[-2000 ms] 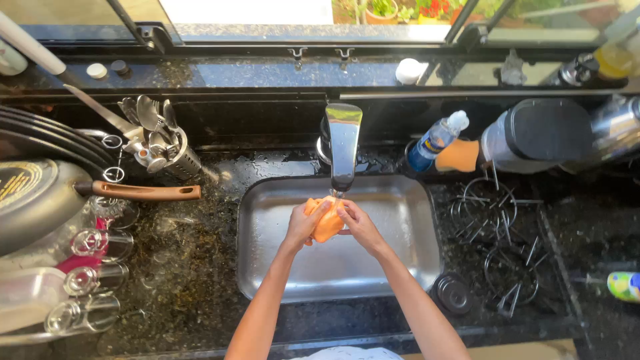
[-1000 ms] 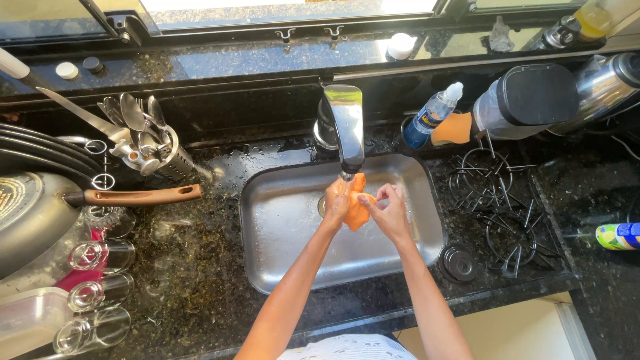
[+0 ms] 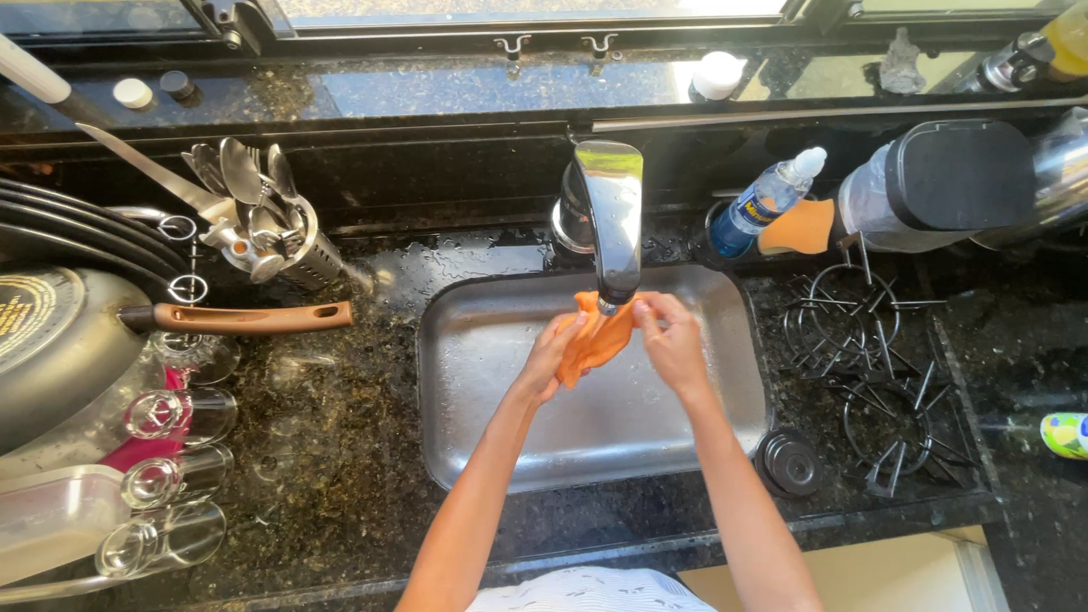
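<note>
An orange cloth (image 3: 595,340) is spread between my two hands, right under the spout of a chrome faucet (image 3: 620,212). My left hand (image 3: 551,357) grips the cloth's left side, while my right hand (image 3: 671,336) pinches its upper right corner between thumb and fingers. Both hands are over the stainless steel sink (image 3: 595,442). The faucet's tip hides part of the cloth's upper edge.
Left of the sink are a steel cutlery holder (image 3: 313,246), a pan with a brown handle (image 3: 255,318) and several glasses (image 3: 200,476). At the right are a blue detergent bottle (image 3: 761,204), an orange sponge (image 3: 799,228), burner grates (image 3: 888,416) and a black round lid (image 3: 789,463).
The cloth was bunched up in both hands two seconds ago and now hangs more opened out. My right hand has moved up to its upper right corner.
</note>
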